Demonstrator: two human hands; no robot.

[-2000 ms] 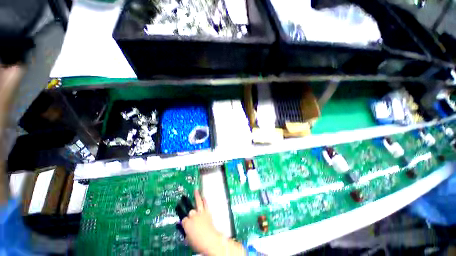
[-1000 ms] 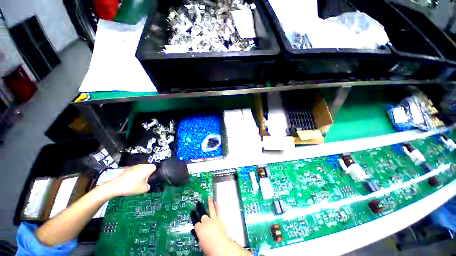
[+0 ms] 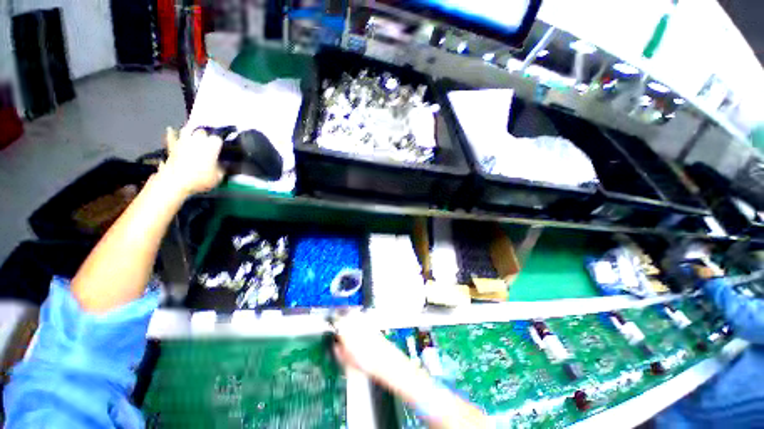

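Note:
My left hand [image 3: 194, 161] is shut on a black barcode scanner [image 3: 253, 156], held over white paper at the left end of the upper shelf. My right hand [image 3: 353, 342] is blurred. It is at the back right corner of the nearest green circuit board [image 3: 251, 381], by the rail; whether it grips anything cannot be told. That board shows no tall components. The board to its right [image 3: 486, 360] carries white, grey and copper-red parts.
The lower shelf holds silvery metal parts [image 3: 255, 272], a blue component pile [image 3: 322, 268], white trays [image 3: 394, 268] and a cardboard box [image 3: 501, 260]. Black bins [image 3: 381, 176] stand on the upper shelf. Another person's blue sleeve [image 3: 737, 306] is at the right.
My left hand came in with the scanner, first over the board, then rose to the paper above. My right hand moved back to the board's rear corner. The view tilted up.

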